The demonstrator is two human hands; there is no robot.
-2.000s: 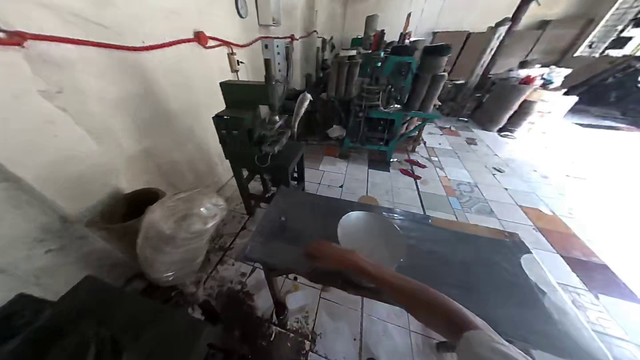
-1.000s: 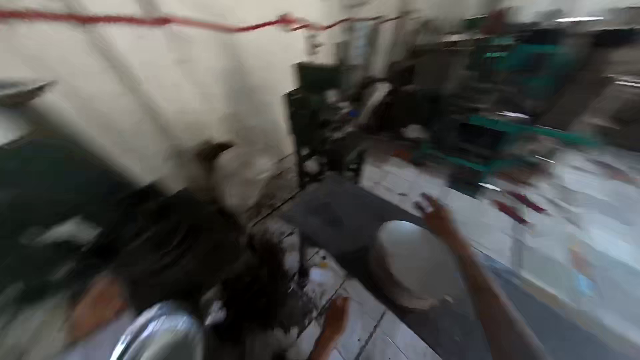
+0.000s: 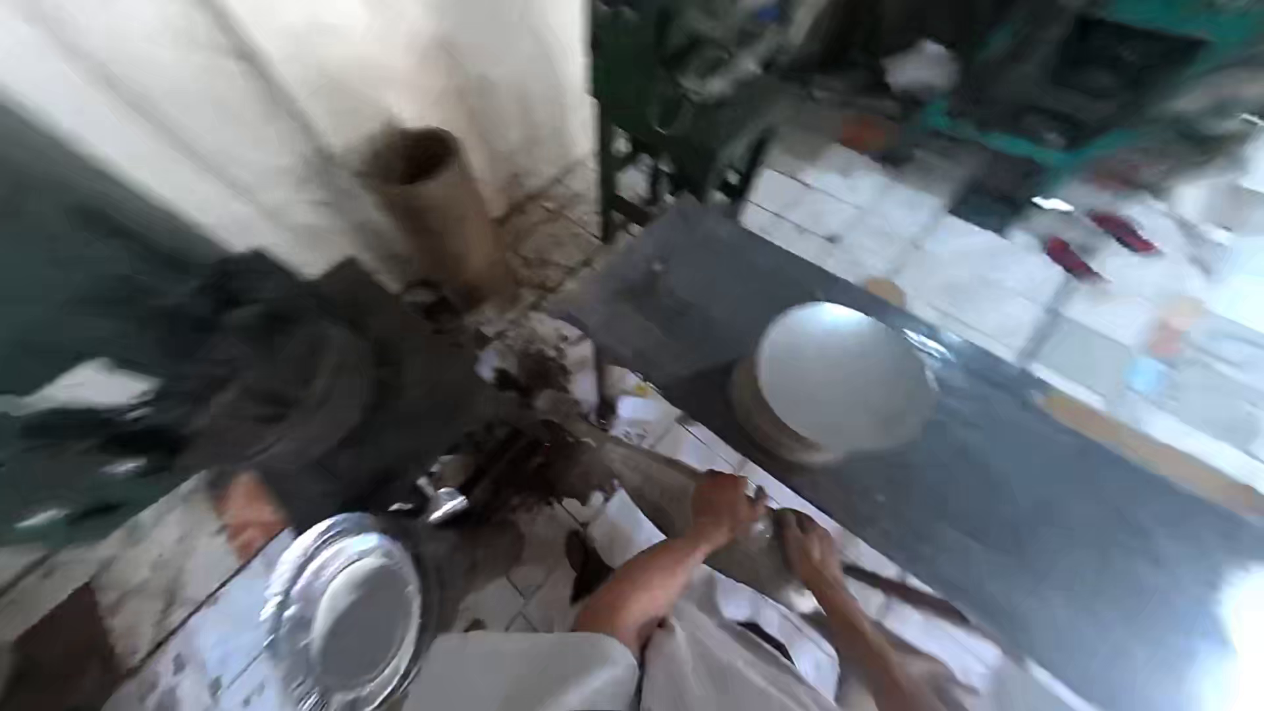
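Note:
My left hand (image 3: 726, 509) and my right hand (image 3: 810, 548) are close together in front of my body, low beside the near edge of the dark table (image 3: 1037, 494). Their fingers are curled at a grey-brown surface (image 3: 652, 479); blur hides whether they grip it or something small. Up and to the right of both hands, a stack of round pale discs (image 3: 844, 385) lies on the table, its top smooth and whitish. At the lower left stands a round thing with a shiny, silvery rim (image 3: 341, 612), with a pale disc (image 3: 365, 622) in its middle.
A brown cylindrical container (image 3: 434, 207) stands against the wall. Dark cloth-like material (image 3: 326, 375) is heaped at the left. Dark debris (image 3: 543, 454) lies on the tiled floor. Green machinery (image 3: 1047, 148) and red items (image 3: 1071, 259) are beyond the table.
My right hand has left the side of the disc stack and come down beside my left hand. The discs look thicker-stacked than the single disc seen two seconds ago. The view has swung down and left.

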